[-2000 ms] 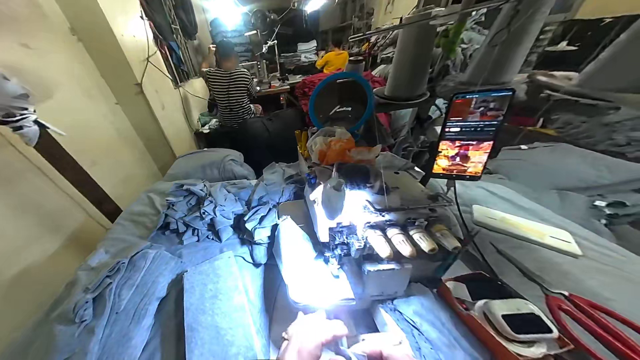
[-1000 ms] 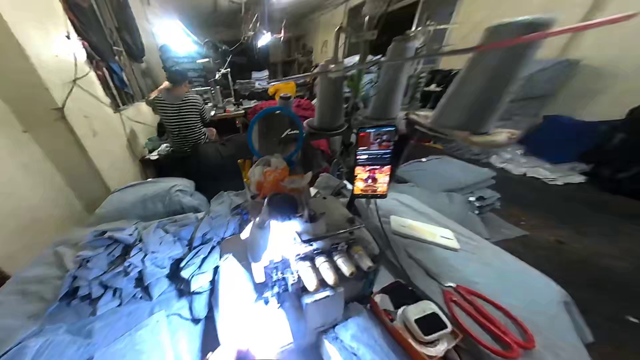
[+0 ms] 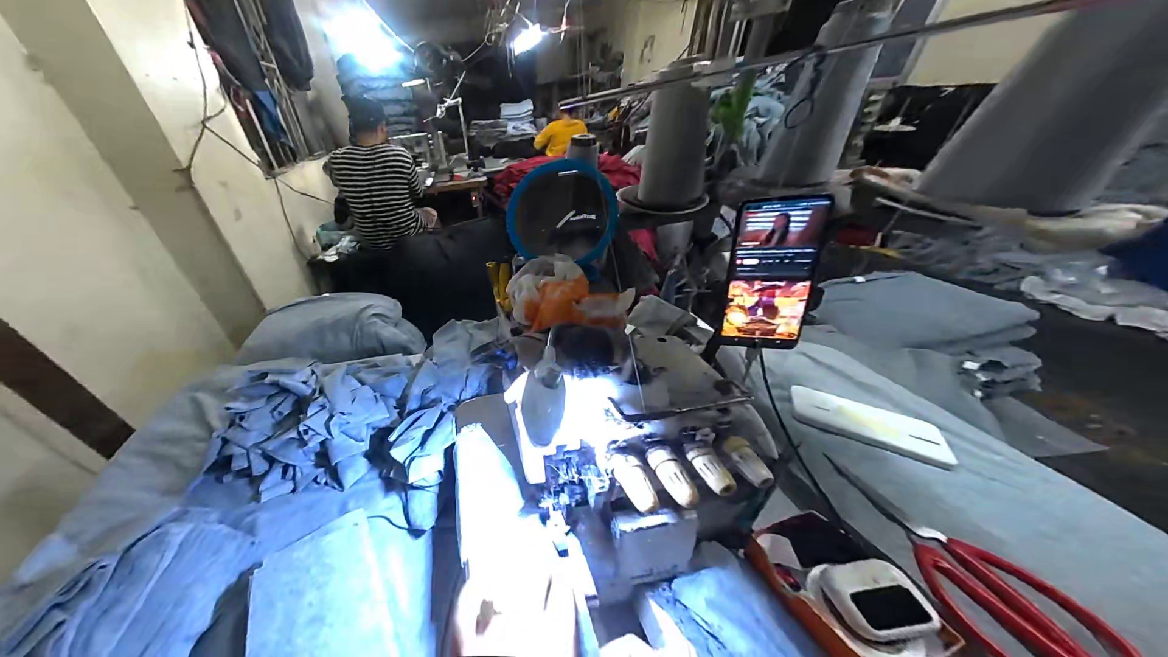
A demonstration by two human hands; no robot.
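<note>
An overlock sewing machine point(image 3: 671, 388) with cream tension dials point(image 3: 671, 476) stands in the middle, its needle area under a glaring lamp. My left hand point(image 3: 516, 616), washed out by the light, lies at the bottom on a strip of pale cloth point(image 3: 488, 493) left of the needle area. Its fingers and grip are hard to make out. A pale bit at the bottom edge, right of that hand, may be a fingertip of my right hand point(image 3: 626, 647); the rest is out of frame. Blue-grey cloth point(image 3: 721, 607) lies below the dials.
Cut cloth pieces point(image 3: 310, 420) are heaped left. A lit phone point(image 3: 776, 274) stands behind right, above a white power bank point(image 3: 871, 426), red-handled scissors point(image 3: 1013, 593) and an orange tray point(image 3: 771, 566). Large thread cones point(image 3: 675, 146) rise behind. Two people sit at the far end.
The view swung right and then back left. Two seconds ago both hands showed at the bottom by the machine; now the right one is almost wholly out of frame.
</note>
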